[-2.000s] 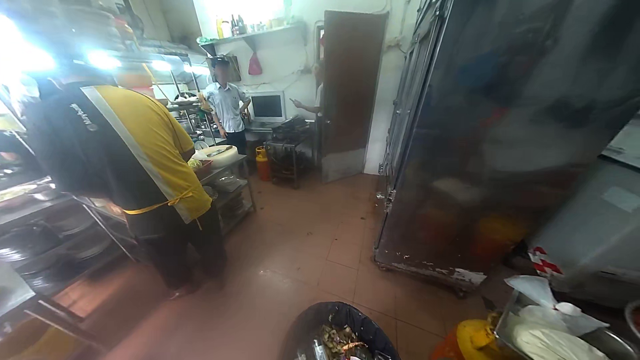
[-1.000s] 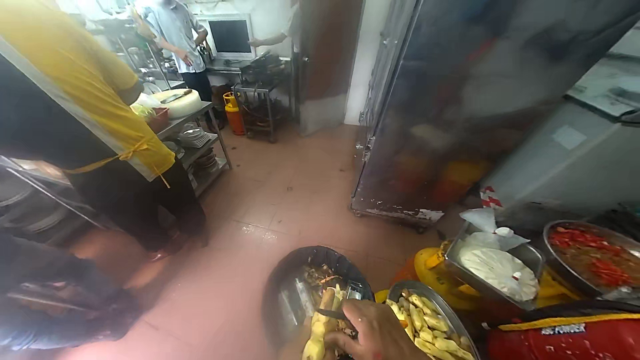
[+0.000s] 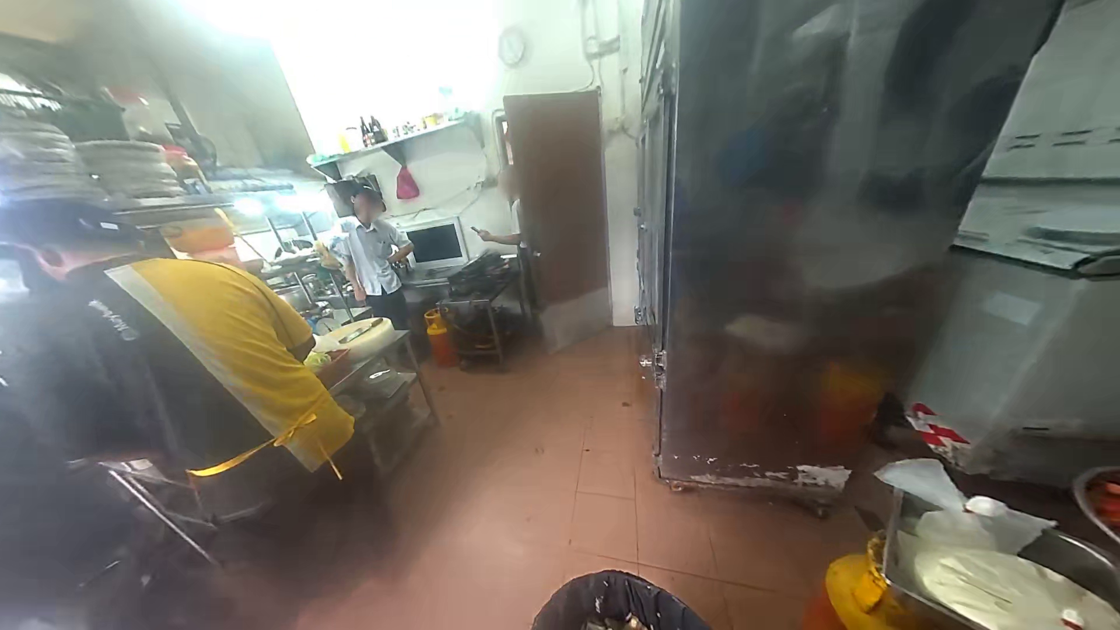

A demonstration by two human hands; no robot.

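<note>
Neither my left hand nor my right hand shows in the head view, so what they hold or touch is hidden. At the bottom edge stands a bin lined with a black bag, cut off by the frame, with some scraps inside. To its right a steel tray holds a pale, whitish mass and a clear plastic bag. The top of a yellow gas cylinder shows beside the tray. At the right edge is part of a metal bowl with red pieces.
A tall steel cabinet on casters stands right of centre. At left a person in a yellow and black shirt is at a steel table. Farther back are another person, an orange gas cylinder, and a brown door with someone's forearm beside it.
The view has tilted up since one second ago. A hand with a knife-like tool and a yellowish root-like piece over the bin, and the bowl of yellowish pieces, are out of view now.
</note>
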